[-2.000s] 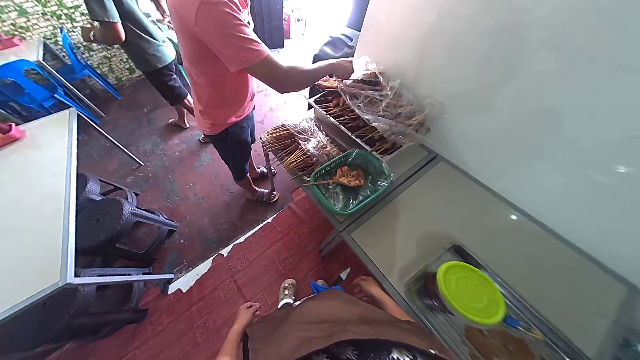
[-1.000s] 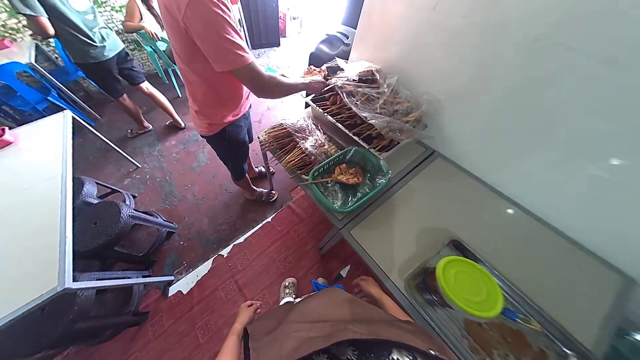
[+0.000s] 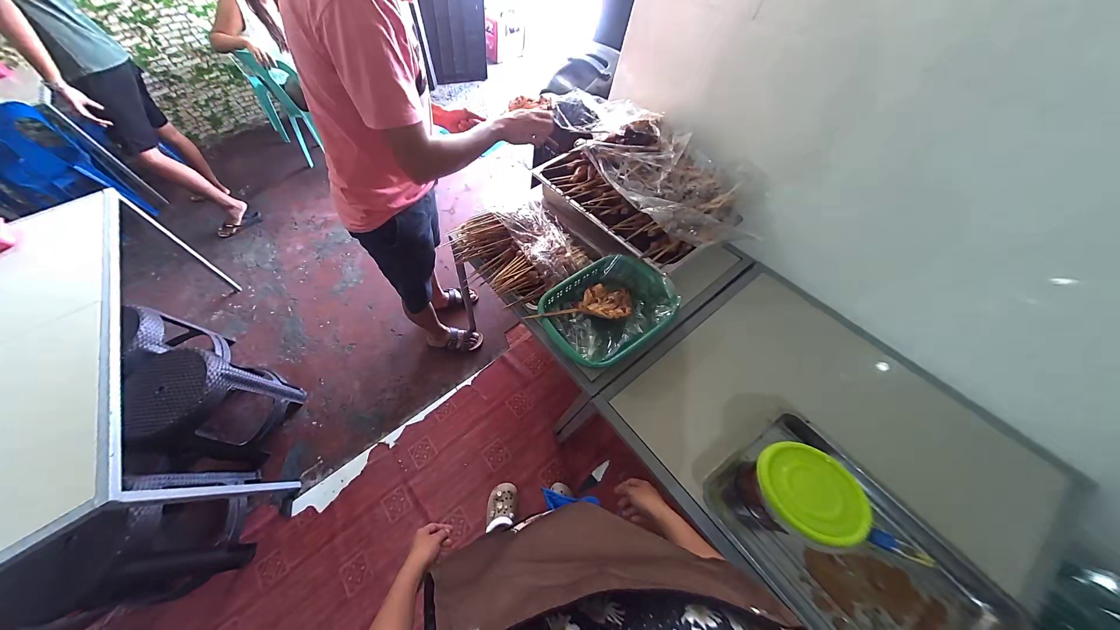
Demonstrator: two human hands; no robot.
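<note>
My left hand hangs beside the brown apron, fingers loosely curled, with nothing visible in it. On the other side of the apron, my right hand is near the table edge; nothing shows in its fingers, and a pointed blade-like object lies beyond it. On the table to the right, a metal tray holds a container with a lime-green lid, a blue-handled utensil and brown sauce. Further off, a green plastic basket lined with clear plastic holds a skewered piece of meat.
A person in a pink shirt stands at the far table, arms over skewers in a metal tray under plastic. More skewers lie beside it. Stacked dark stools and a table are left. Two other people are behind.
The person in pink has shifted both arms at the skewer tray, and a red item now shows by them. The person at the far left has moved. My hands have stayed about where they were.
</note>
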